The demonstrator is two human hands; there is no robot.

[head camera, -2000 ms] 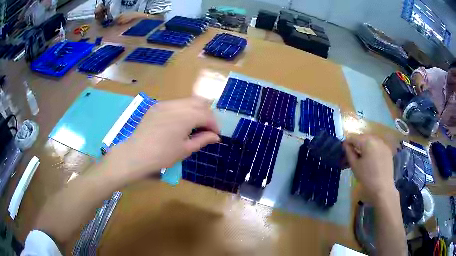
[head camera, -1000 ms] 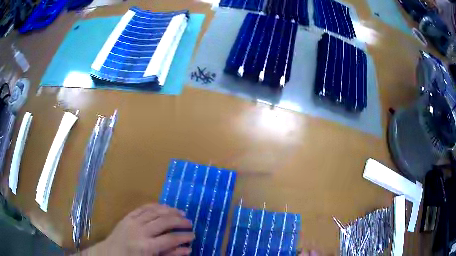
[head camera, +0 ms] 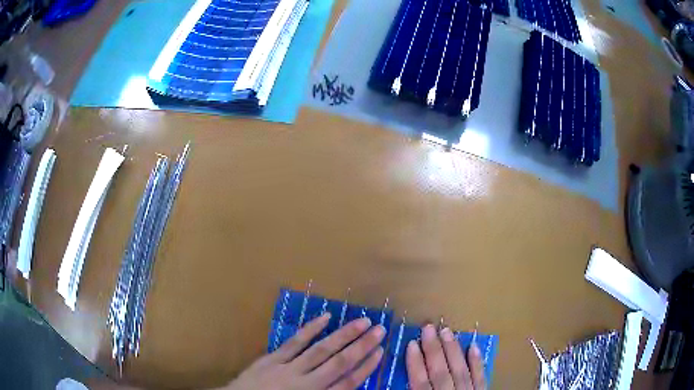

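Two bright blue cell strings with thin silver lines lie side by side on the brown tabletop at the bottom edge, the left one [head camera: 284, 320] and the right one [head camera: 489, 352]. They meet or nearly meet; the hands hide the exact seam. My left hand [head camera: 323, 358] lies flat on the left string, fingers spread. My right hand [head camera: 445, 362] lies flat on the right string, fingers slightly apart, cut off by the bottom edge. Short silver ribbon ends stick up past the strings' far edges.
Long silver ribbons [head camera: 144, 259] and white strips [head camera: 87, 228] lie left. Short ribbon pieces [head camera: 582, 366] and white strips [head camera: 624, 282] lie right. A finished stack [head camera: 213, 57] is on the teal sheet [head camera: 114, 68]; dark stacks [head camera: 561, 99] are on the grey sheet [head camera: 487, 152]. A grey container [head camera: 658, 221] stands right.
The two blue strings are closer together. My left hand has moved right, and my right hand has come further into view onto the right string. The camera view has shifted slightly.
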